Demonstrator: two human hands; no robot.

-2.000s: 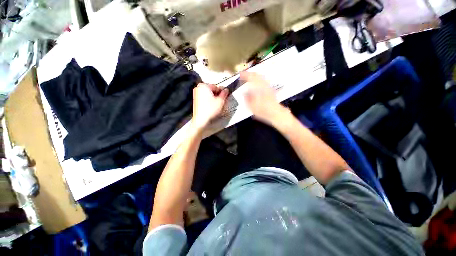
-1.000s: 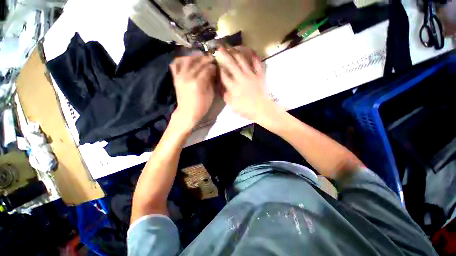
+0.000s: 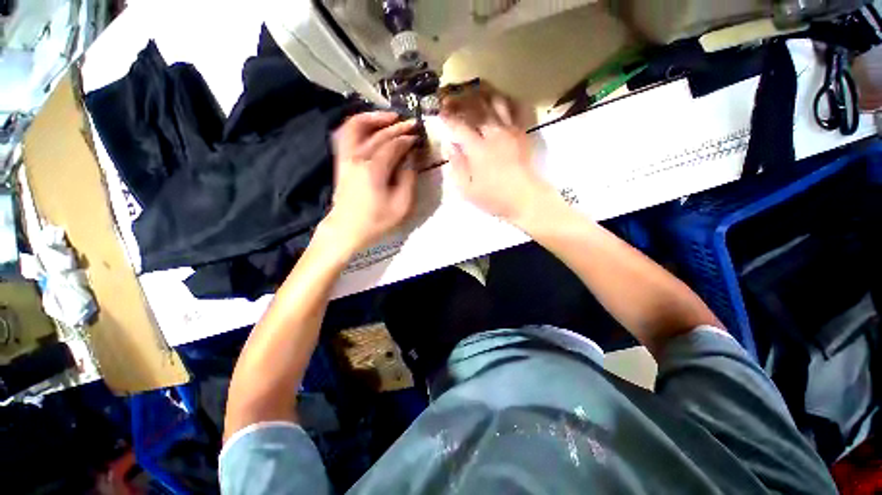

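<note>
A black garment piece (image 3: pixel 232 179) lies bunched on the white table left of the needle. Its right end reaches the presser foot (image 3: pixel 414 101) of the sewing machine. My left hand (image 3: pixel 372 174) is on the cloth's right end just in front of the foot, fingers bent onto it. My right hand (image 3: pixel 488 155) is just right of the foot, its fingertips by a small dark edge of cloth. Whether the right fingers grip that edge is hidden by blur. The stitch point is partly covered by the fingers.
The machine head (image 3: pixel 542 43) spans the top. Black-handled scissors (image 3: pixel 836 97) and a black band (image 3: pixel 772 106) lie at the right. A green item (image 3: pixel 619 82) is under the arm. Cardboard (image 3: pixel 92 242) with a white bundle (image 3: pixel 66 285) is at the left. A blue crate (image 3: pixel 725 261) is below right.
Over two seconds both hands came up to the presser foot, and the view shifted closer. Since one second ago, the right hand has moved slightly right, apart from the left hand.
</note>
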